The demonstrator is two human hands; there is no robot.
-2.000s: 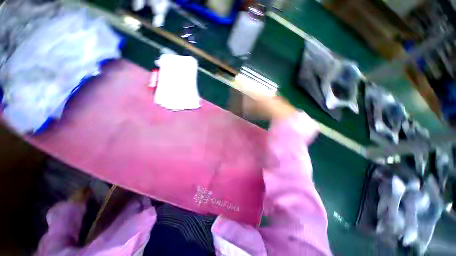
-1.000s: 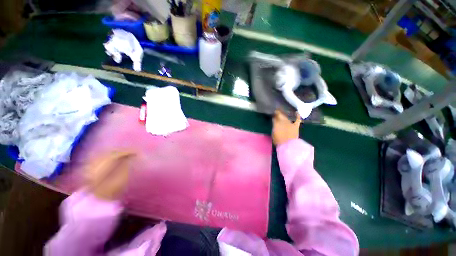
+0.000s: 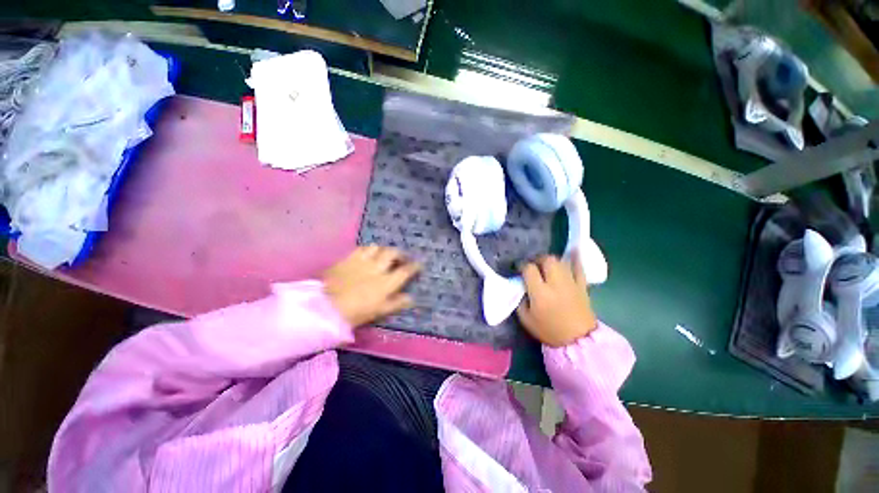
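A white cat-ear headset (image 3: 475, 252) lies on a dark grey printed bag (image 3: 424, 202), with its cups away from me and its band and ears toward me. One cup shows a pale blue ear pad. The bag lies over the right part of the pink-red mat (image 3: 251, 212). My right hand (image 3: 557, 300) is at the headset's band between the ears, with its fingertips on or against it; the exact grip is hidden. My left hand (image 3: 371, 286) rests on the bag's left near part, with its fingers spread and nothing in it.
A stack of white cards (image 3: 299, 111) lies on the mat's far edge beside a small red item (image 3: 248, 119). A blue tray (image 3: 118, 183) of crumpled translucent bags is at far left. More headsets on grey bags lie at right (image 3: 812, 298) and back right (image 3: 769, 87), near a metal upright (image 3: 819, 166).
The headset and its bag have come from the back bench onto the pink-red mat in front of me. My right hand has come nearer with them. My left hand has moved right onto the bag.
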